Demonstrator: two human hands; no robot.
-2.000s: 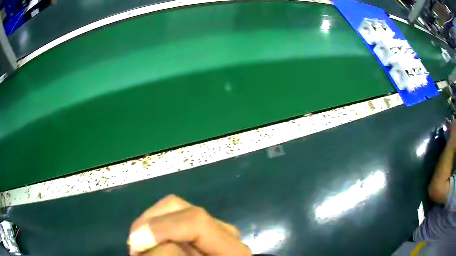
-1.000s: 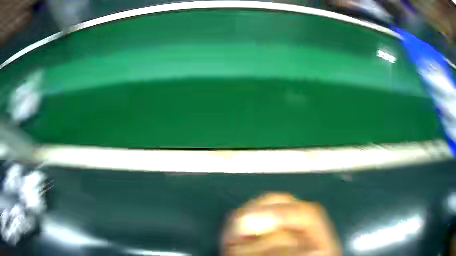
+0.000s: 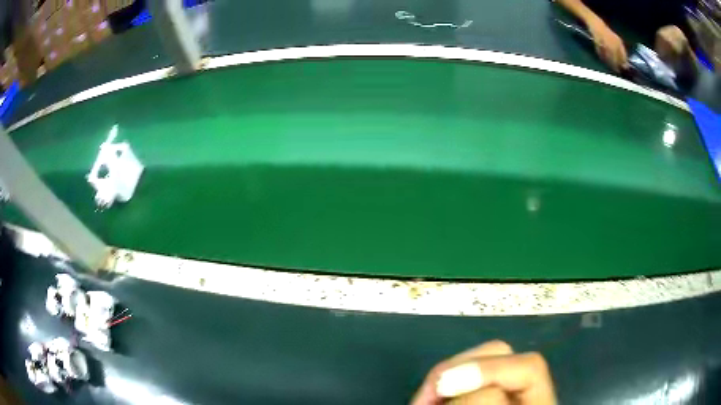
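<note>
My right hand point(image 3: 490, 378) is at the bottom edge, right of centre, over the dark green bench point(image 3: 277, 356). It is cut off by the edge. Its fingers are curled together with one nail showing bright, and I cannot tell if they hold anything. My left hand is out of the picture. White subassemblies point(image 3: 96, 316) with a thin red wire lie on the bench at the left. More white pieces point(image 3: 57, 364) lie just below them. A single white unit point(image 3: 116, 172) is on the green conveyor belt point(image 3: 332, 206) at the left.
A worn whitish rail point(image 3: 364, 294) separates bench and belt. Grey posts stand at the left point(image 3: 55, 206) and upper left point(image 3: 180, 35). Across the belt, a person's hands point(image 3: 609, 46) are near a whitish item. A blue sheet point(image 3: 706, 130) is at the right edge. A white wire point(image 3: 435, 23) lies beyond.
The view has turned left, bringing the white unit and left-side subassemblies into view, with the blue sheet shifting to the right edge. My right hand appears further right and lower, still curled.
</note>
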